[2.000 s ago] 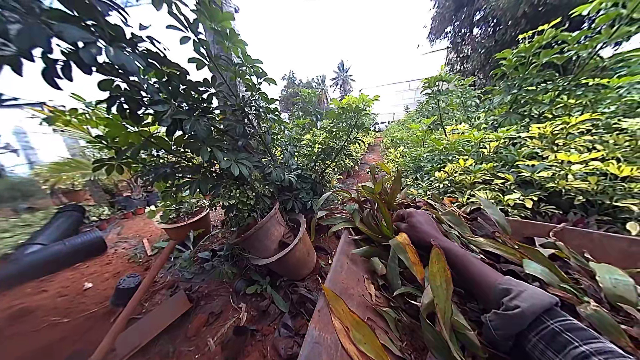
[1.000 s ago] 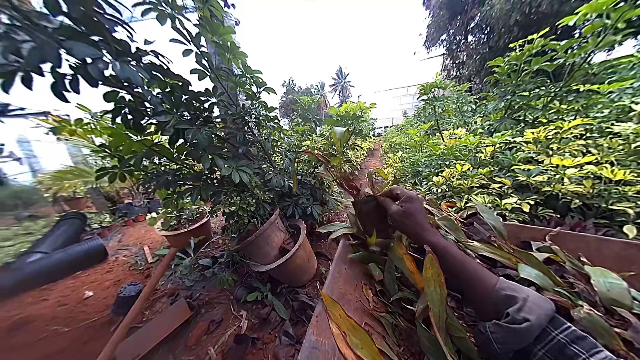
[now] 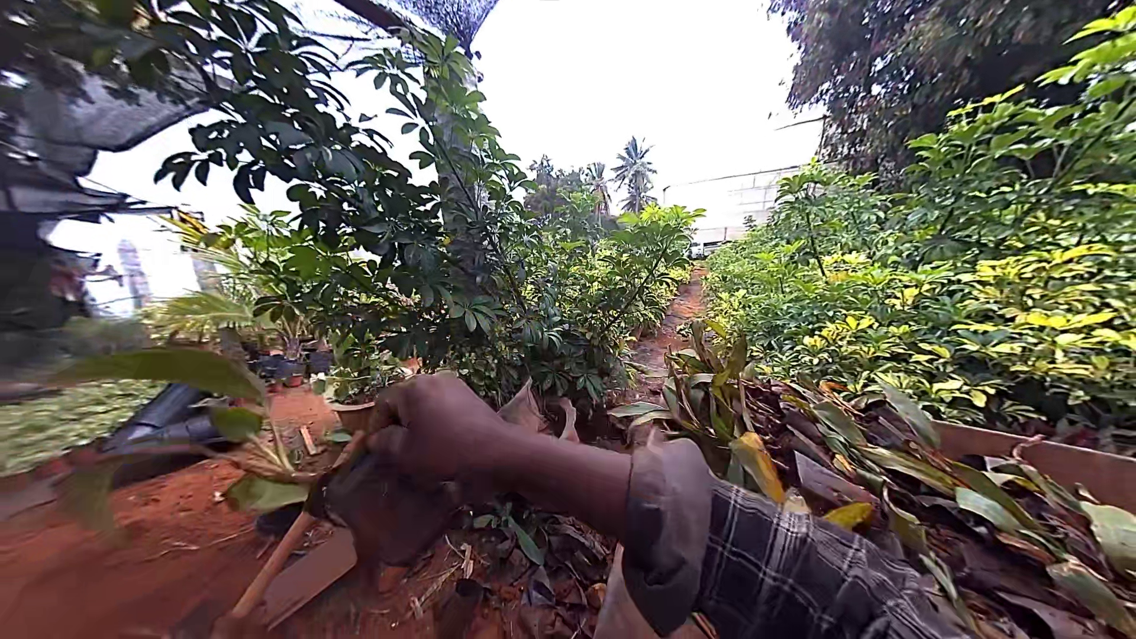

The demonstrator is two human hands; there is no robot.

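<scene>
My right hand, in a checked sleeve with a grey cuff, reaches across the middle and is shut on a dark nursery bag at its rim. A plant with broad green leaves leans out of the bag to the left, its leaves blurred. Beneath them a wooden tool handle slants over red soil, beside a flat metal blade. My left hand is not in view.
Leafy cut plants and dry leaves fill a bed with a low edge at right. Variegated shrubs stand behind. A potted plant and black pipes are at left. A narrow dirt path runs back.
My right hand was among the leaves of the bed, then lifted a bagged plant from there. It has carried the plant left, over the tool handle and in front of the clay pots.
</scene>
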